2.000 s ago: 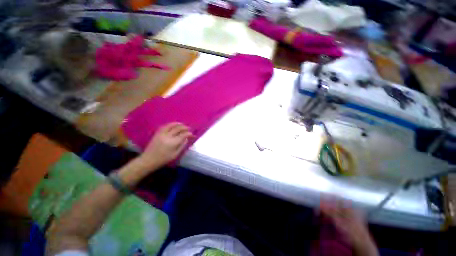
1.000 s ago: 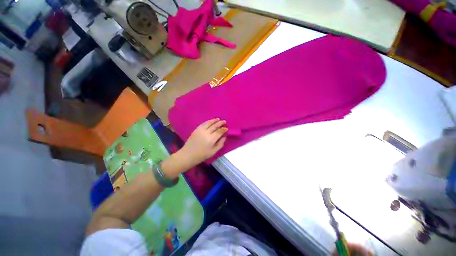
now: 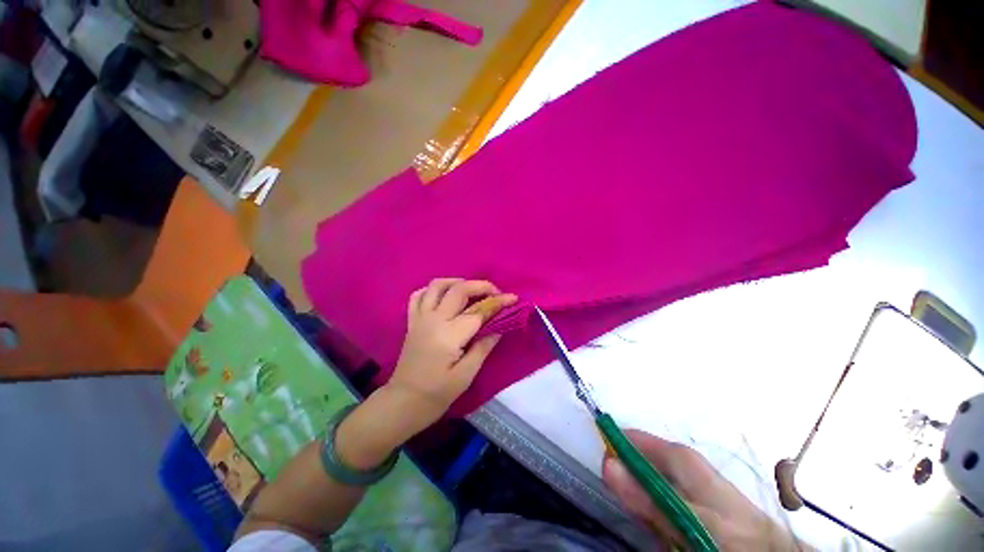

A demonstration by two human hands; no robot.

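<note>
A stack of long magenta panels with a rounded end lies across the white table. My left hand pinches the near edge of the stack, fingers curled around a small folded bit of it. My right hand holds green-handled scissors at the bottom right. The blades point up and left, and their tips are at the edge beside my left fingers. Whether the tips touch the cloth is hard to tell.
A brighter pink heap lies on the brown board at the upper left. An orange chair with a green printed seat stands at the lower left. Part of the white machine head shows at the right edge.
The view has moved closer to the panels. The scissors, earlier low on the right, have come up beside my left hand. My left hand still holds the panel edge.
</note>
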